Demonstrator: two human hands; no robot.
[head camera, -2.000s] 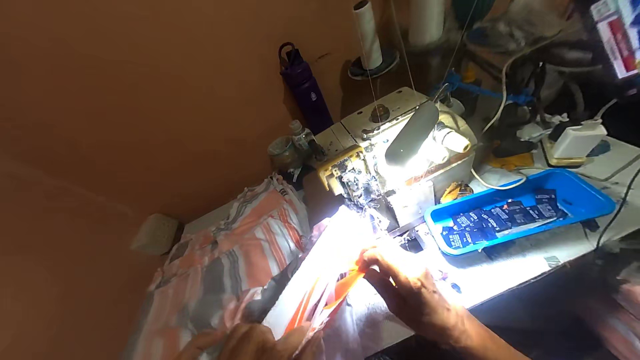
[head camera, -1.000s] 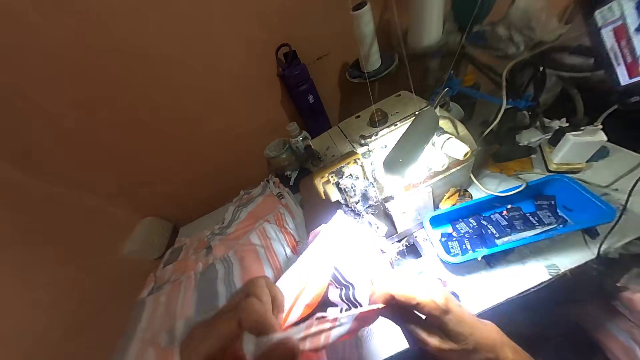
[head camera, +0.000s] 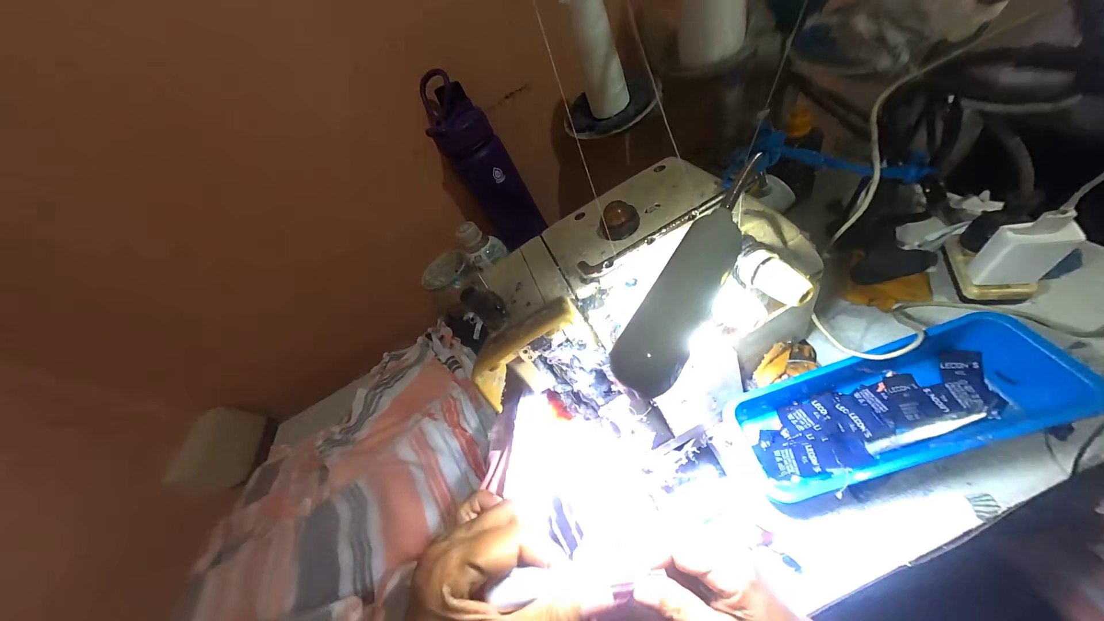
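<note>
An overlock sewing machine (head camera: 638, 233) stands in the middle, its looper area exposed and brightly lit. Striped fabric (head camera: 565, 522) lies before the machine, its far end close to the needle area, much of it washed out by glare. My left hand (head camera: 474, 561) grips the fabric's near left part with bent fingers. At the near right part, my right hand (head camera: 703, 582) has its fingers on the same fabric; glare hides part of them. A larger heap of pink, white and grey striped fabric (head camera: 388, 466) lies at the left.
A blue plastic tray (head camera: 914, 345) with dark printed labels (head camera: 862, 423) sits right of the machine. Behind stand a purple water bottle (head camera: 492, 172), a small clear bottle (head camera: 479, 241) and a thread cone (head camera: 599, 60). A white plug adapter (head camera: 1026, 246) and cables lie at the far right.
My right hand has moved down toward the near edge of the view and closer to my left. The orange part of the fabric seen earlier between my hands no longer shows plainly.
</note>
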